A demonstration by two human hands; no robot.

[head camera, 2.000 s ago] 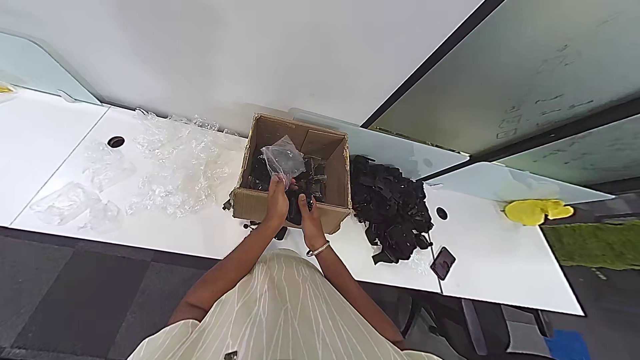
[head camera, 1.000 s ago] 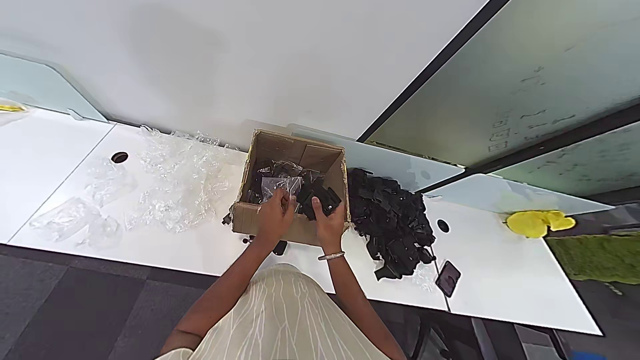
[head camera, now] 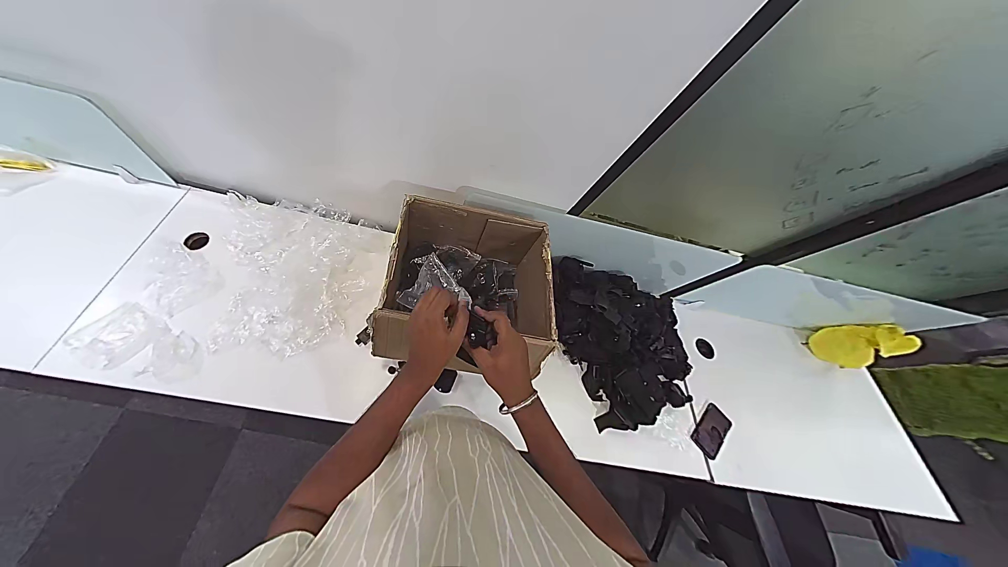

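Note:
An open cardboard box (head camera: 545,315) stands before me, with black items (head camera: 496,283) in clear plastic inside it. Over its near edge, my left hand (head camera: 433,327) grips a clear plastic bag (head camera: 433,276) between thumb and fingers. Close beside it, my right hand (head camera: 504,350) holds a small black item (head camera: 480,331), whose exact kind I cannot tell. The two hands nearly touch. Right of the box lies a heap of black pieces (head camera: 622,331); to its left spreads a pile of crumpled clear plastic bags (head camera: 283,276).
A phone (head camera: 711,431) lies near the front edge of the white table (head camera: 819,441). Farther right is a yellow item (head camera: 854,345). Small black parts (head camera: 445,381) sit in front of the box. Glass partitions (head camera: 819,142) and a wall border the table's back.
My hands have come closer together than a second ago. The black item in my right hand was held farther right, over the box, and is now by the plastic bag.

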